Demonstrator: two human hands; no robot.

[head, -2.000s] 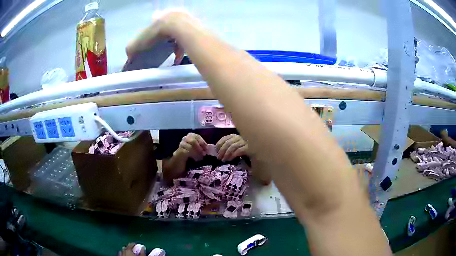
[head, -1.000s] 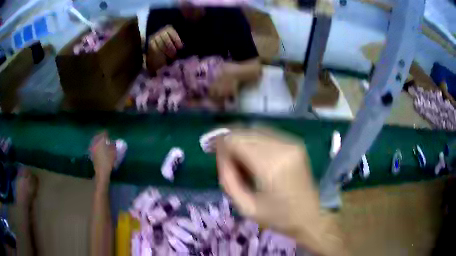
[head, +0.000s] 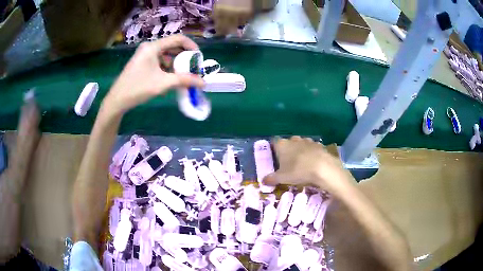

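Observation:
My left hand (head: 151, 71) is raised over the green belt. Its thumb and fingers hold an open, part-built unit (head: 195, 106) with a pale shell and blue inside, slightly blurred. My right hand (head: 299, 159) is at the back edge of the parts pile, with its thumb on a flat pink front cover (head: 263, 159). The fingers behind the cover are partly hidden. The pile (head: 227, 219) has small oval pink mouldings and pieces with black windows, lying on plastic with yellow showing.
The green conveyor (head: 296, 106) carries a pale closed-looking unit (head: 227, 82) and other spaced units. A grey metal post (head: 397, 79) stands at right. Another person's hand (head: 233, 16) is across the belt, above a second pile (head: 164, 21). Another person's arm (head: 26, 132) is at far left.
The view has tilted down to the belt and pile. My right hand has moved from the belt to a cover at the pile. My left hand now holds a unit over the belt.

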